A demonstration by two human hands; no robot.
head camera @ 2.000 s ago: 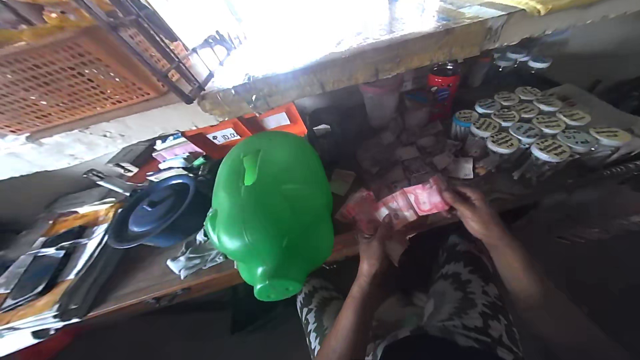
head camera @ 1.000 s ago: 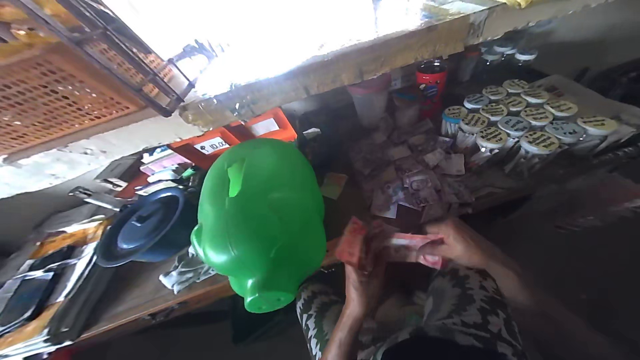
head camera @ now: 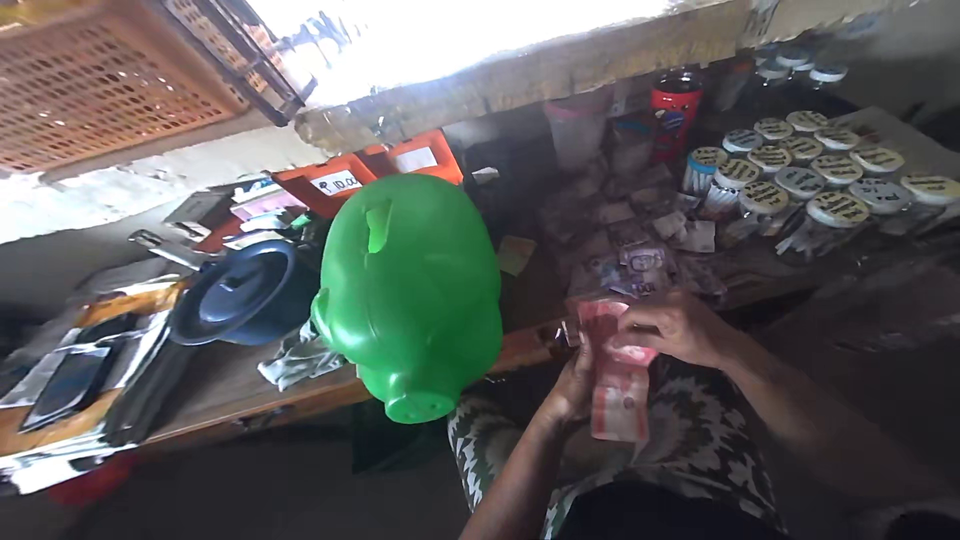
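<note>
Red banknotes hang over my lap, gripped by my left hand at their left edge. My right hand has its fingers bent over the upper part of the same notes. Beyond the hands, many loose banknotes, mostly purplish, lie in a pile on the wooden table. Left of my hands stands a large green plastic piggy bank, its slot on top and its snout toward me.
Several lidded jars stand at the right, near a red container. Orange bins sit behind the piggy bank. A dark blue lidded pot, a cloth and a phone on papers lie left. An orange plastic basket is at upper left.
The red notes, spread between both hands at first, now hang downward from them. My right hand has moved left, close to my left hand.
</note>
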